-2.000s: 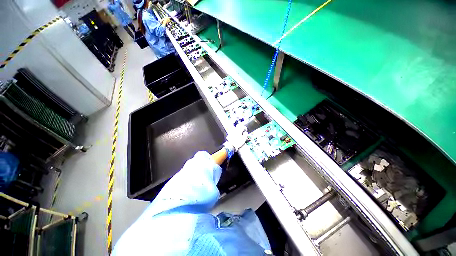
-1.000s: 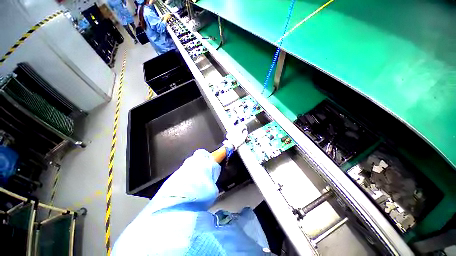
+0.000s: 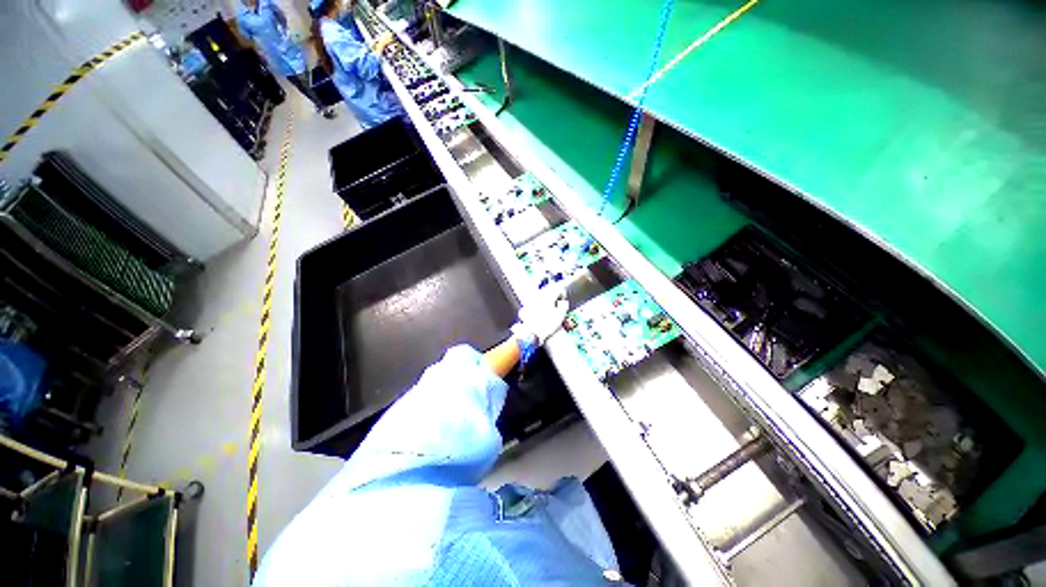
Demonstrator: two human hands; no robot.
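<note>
My left hand [image 3: 543,315], in a white glove with a blue band at the cuff, rests on the near conveyor rail [image 3: 608,427]. It is beside the left edge of the nearest green circuit board [image 3: 621,329]. Its fingers are small and blurred, so whether they touch the board or grip the rail is unclear. A second board [image 3: 559,255] and a third board [image 3: 512,200] lie farther up between the rails, with several more beyond. My right hand is out of the picture.
A large black tote [image 3: 315,344] stands left of the line, with a smaller black bin [image 3: 379,172] behind. Trays of dark parts [image 3: 763,300] and light parts [image 3: 895,424] sit under the green bench [image 3: 849,149]. A blue coiled cord [image 3: 629,149] hangs across. Two smocked people are at the far end.
A smocked person at the far upper left has shifted slightly. My left hand and the nearest boards have not visibly moved.
</note>
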